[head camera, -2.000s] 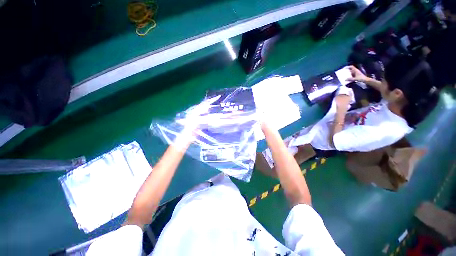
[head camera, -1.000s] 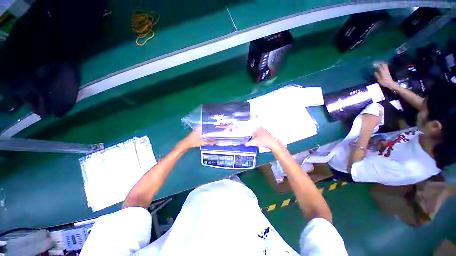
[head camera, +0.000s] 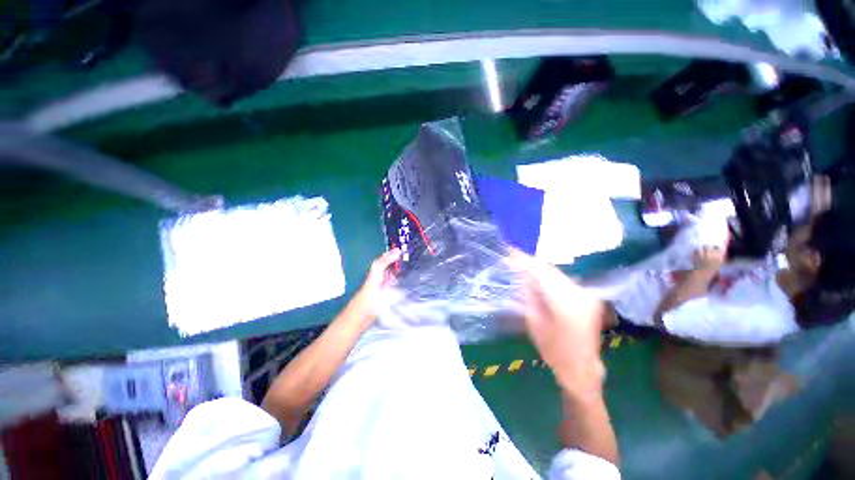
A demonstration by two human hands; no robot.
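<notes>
A black retail box (head camera: 436, 192) with white and red print is tilted up inside a clear shrink film bag (head camera: 459, 272), loose and crinkled at the end near me. My left hand (head camera: 382, 279) is shut on the box's lower left edge through the film. My right hand (head camera: 561, 319) is motion-blurred at the lower right, its fingers at the loose film; the exact grip is unclear. The weighing scale's blue top (head camera: 514, 216) shows behind the box's right side; the rest of the scale is hidden.
A bag stack (head camera: 251, 264) lies left on the green bench, near a metal arm (head camera: 122, 164). White sheets (head camera: 577, 211) lie right of the scale. More black boxes (head camera: 561, 94) stand below the shelf edge (head camera: 422, 49). A seated person (head camera: 736, 300) handles boxes at right.
The bagged box has been lifted off the scale and tilted up, uncovering the scale's blue top. My right hand has moved right and nearer to me. The view has shifted left.
</notes>
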